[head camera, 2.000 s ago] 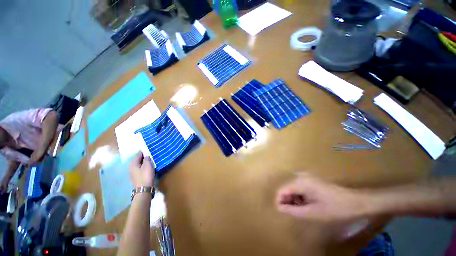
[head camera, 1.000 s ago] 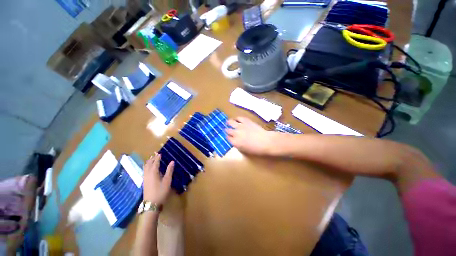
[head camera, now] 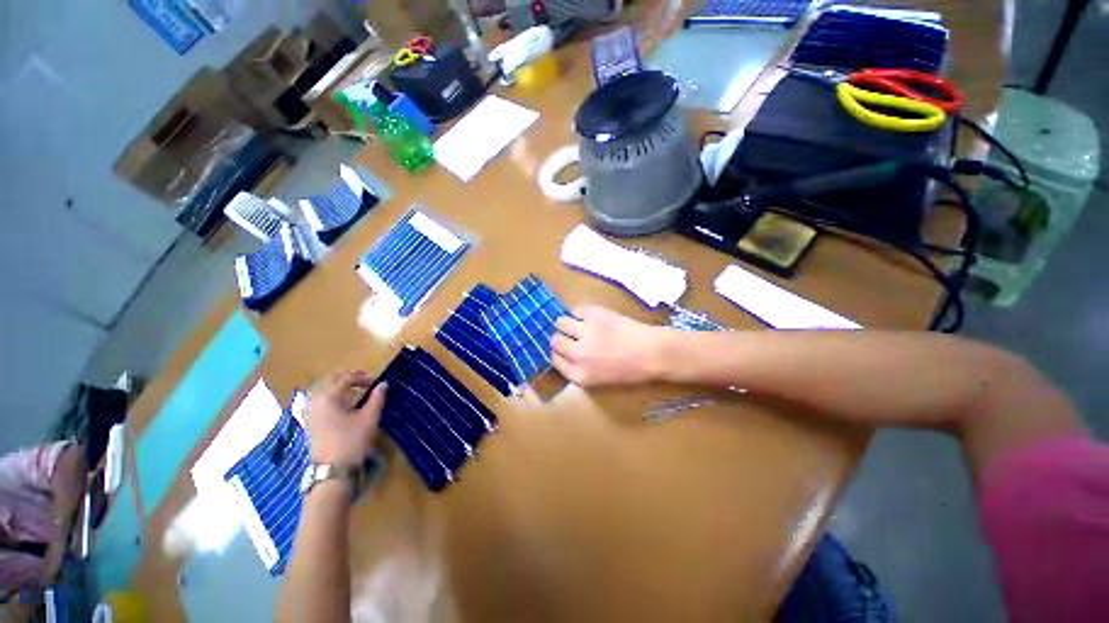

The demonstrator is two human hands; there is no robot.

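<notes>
Dark tabbed solar cells with silver ribbons lie on the table in front of me. My left hand, with a watch on the wrist, is at their upper left edge, thumb and fingers closed on a corner. Lighter blue cells with grid lines overlap another dark tabbed cell just beyond. My right hand has its fingertips closed at the right edge of the lighter cells; its fingers hide that edge. A solar cell assembly lies left, partly behind my left hand.
Beyond are a finished blue piece, white strips, a grey round-topped appliance and a tape roll. At right are a soldering iron stand and scissors on a black box. A person sits far left.
The view has swung right. My left hand moved from the assembly onto the dark cells, then to their left edge. My right hand moved from the bare table to the lighter cells.
</notes>
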